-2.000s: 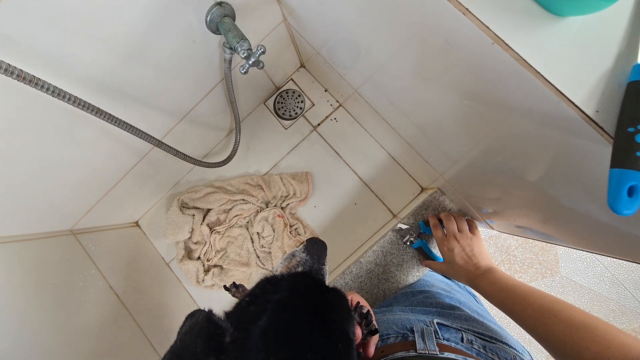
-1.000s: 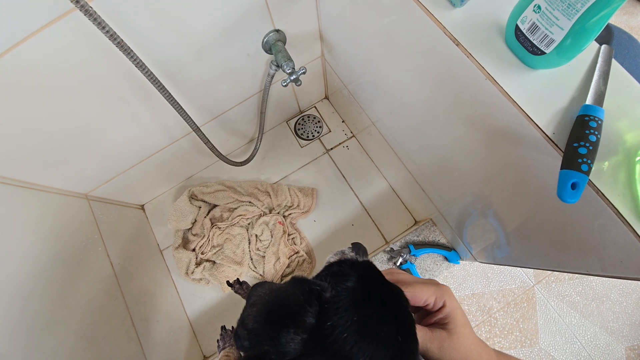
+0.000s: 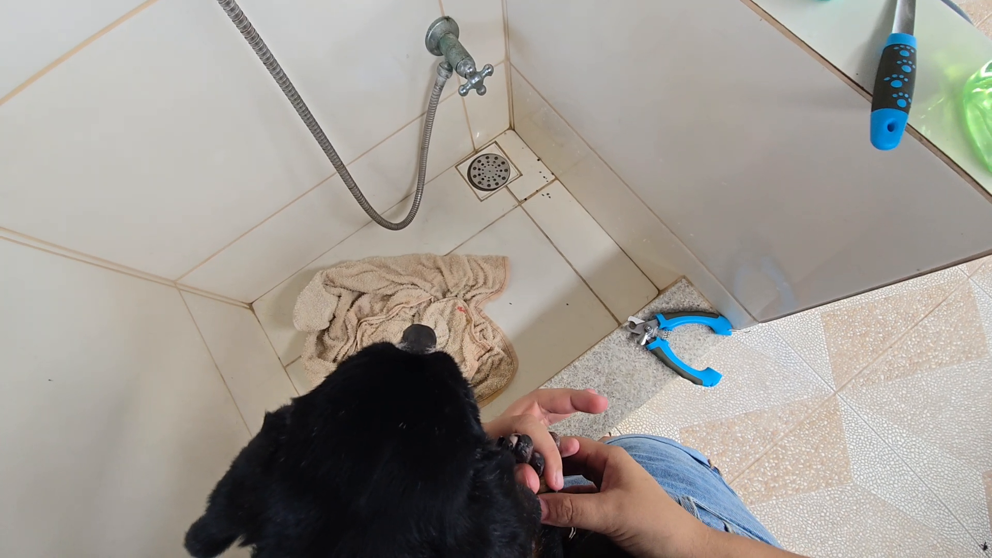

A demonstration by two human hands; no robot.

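Observation:
A black dog (image 3: 380,457) sits in front of me, its nose pointing toward the shower floor. Below the dog's chin on the right, my left hand (image 3: 542,422) is wrapped around the dog's paw (image 3: 523,449), its index finger stretched out. My right hand (image 3: 620,492) comes from the lower right and holds the same paw between thumb and fingers. The blue-handled pet nail clippers (image 3: 674,345) lie with handles spread on the granite sill (image 3: 612,384), beyond both hands. The dog's head hides the left wrist and arm.
A crumpled beige towel (image 3: 411,291) lies on the tiled shower floor. Behind it are a round drain (image 3: 489,171), a wall valve (image 3: 457,58) and a metal hose (image 3: 310,124). A blue and black grooming tool handle (image 3: 893,97) overhangs the ledge at upper right, beside a green translucent object (image 3: 980,112).
Two seconds ago my right hand was at the clippers; they now lie released on the sill. My left hand has come into view, and both hands are at the dog's paw.

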